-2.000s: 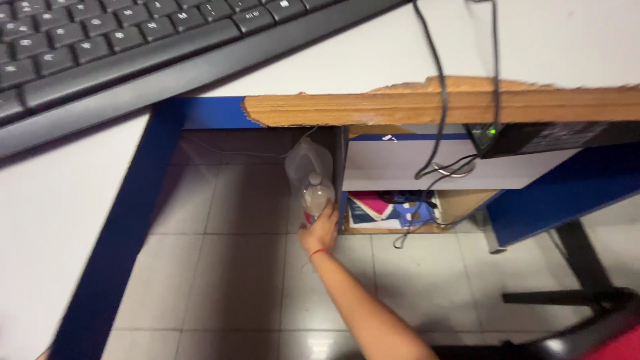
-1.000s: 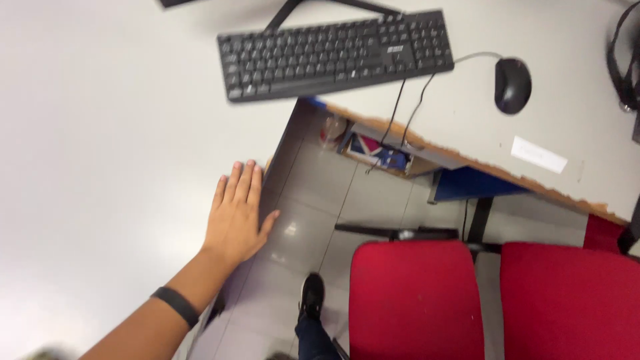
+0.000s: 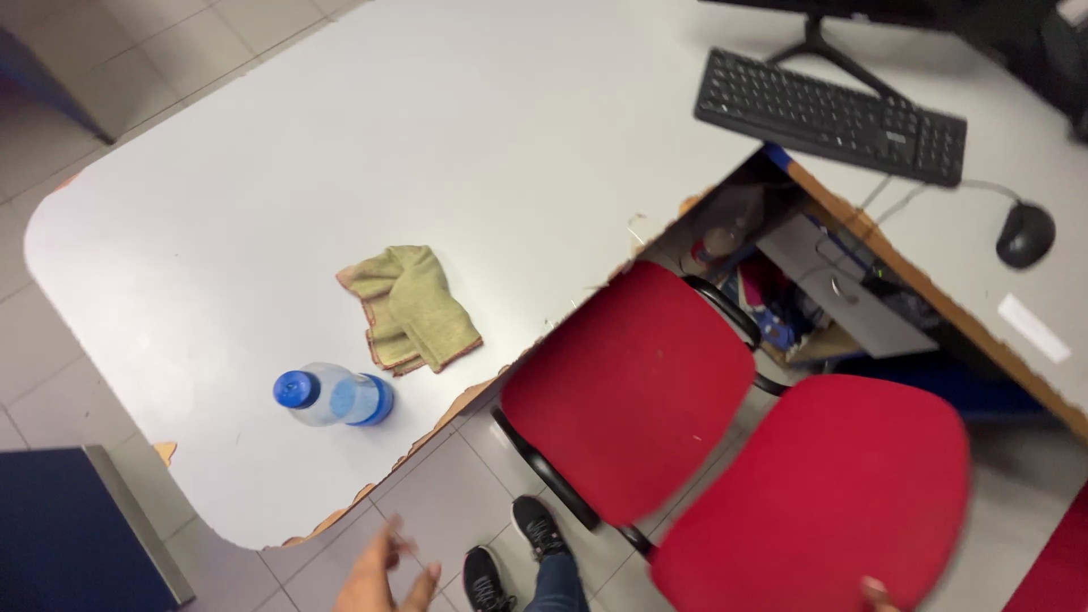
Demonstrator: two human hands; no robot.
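Observation:
At the bottom of the head view, my left hand (image 3: pixel 387 569) is blurred, its fingers apart and nothing in them, below the table's chipped edge. Only a fingertip of my right hand (image 3: pixel 877 595) shows, over the red chair seat (image 3: pixel 816 501); the rest lies outside the frame. On the white tabletop (image 3: pixel 212 204) a crumpled green cloth (image 3: pixel 416 310) with reddish stitched edges lies near the chipped edge. Just below and left of it is a clear plastic bottle (image 3: pixel 340 395) with a blue cap and blue base.
A red chair backrest (image 3: pixel 633 391) is close against the table edge. A black keyboard (image 3: pixel 833 115), a mouse (image 3: pixel 1026 235) and a monitor stand (image 3: pixel 816 38) are at the upper right. Below the desk is a drawer unit (image 3: pixel 850 293) with an open shelf. A blue panel (image 3: pixel 76 527) stands lower left.
The view has swung left over the table, bringing the cloth and blue-capped bottle into sight. The hand that lay flat on the tabletop a second ago is no longer there.

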